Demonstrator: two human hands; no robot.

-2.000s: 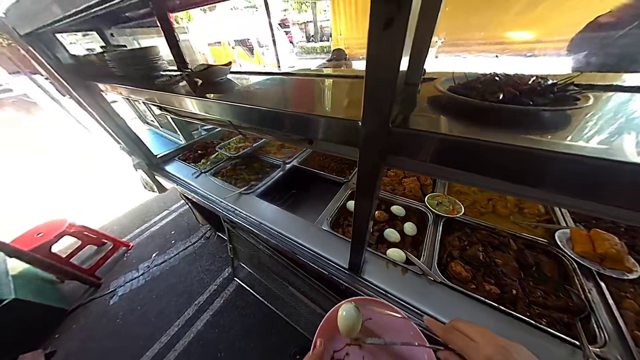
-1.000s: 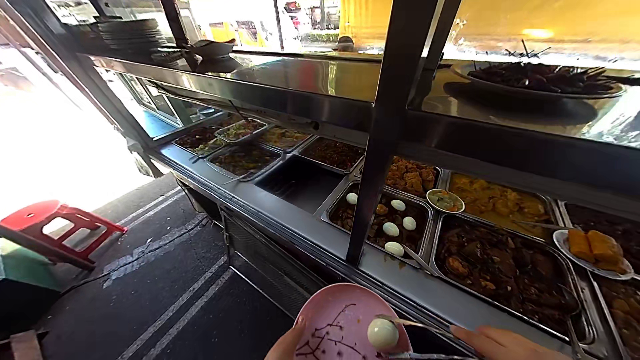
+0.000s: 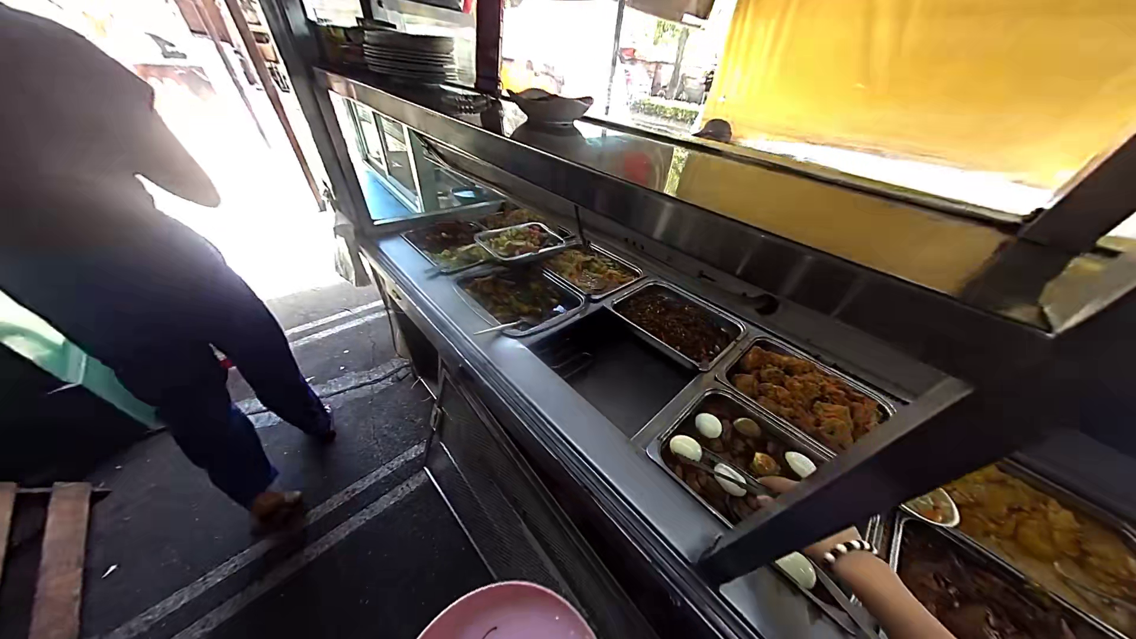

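Observation:
My right hand (image 3: 785,499), with a beaded bracelet at its wrist, reaches from the lower right over a metal tray (image 3: 655,448) of dark stew and several peeled boiled eggs (image 3: 686,447). A thin serving utensil (image 3: 729,468) extends from its fingers among the eggs; the frame post partly covers the hand. Another peeled egg (image 3: 797,569) lies nearer the counter edge, beside a metal handle (image 3: 843,602). At the bottom edge shows part of a pink plate (image 3: 506,612), with a small dark mark on it. My left hand is out of view.
Trays of orange-brown food (image 3: 803,399), dark food (image 3: 679,324) and yellow curry (image 3: 1047,532) line the counter. A slanted metal post (image 3: 852,475) crosses the right side. A person (image 3: 177,266) walks at the left, near a wooden pallet (image 3: 67,568). Stacked plates (image 3: 408,55) stand on the shelf.
My right hand has moved from beside the pink plate to the egg tray. My left hand has left the view. A person has appeared at the left. The view has turned left.

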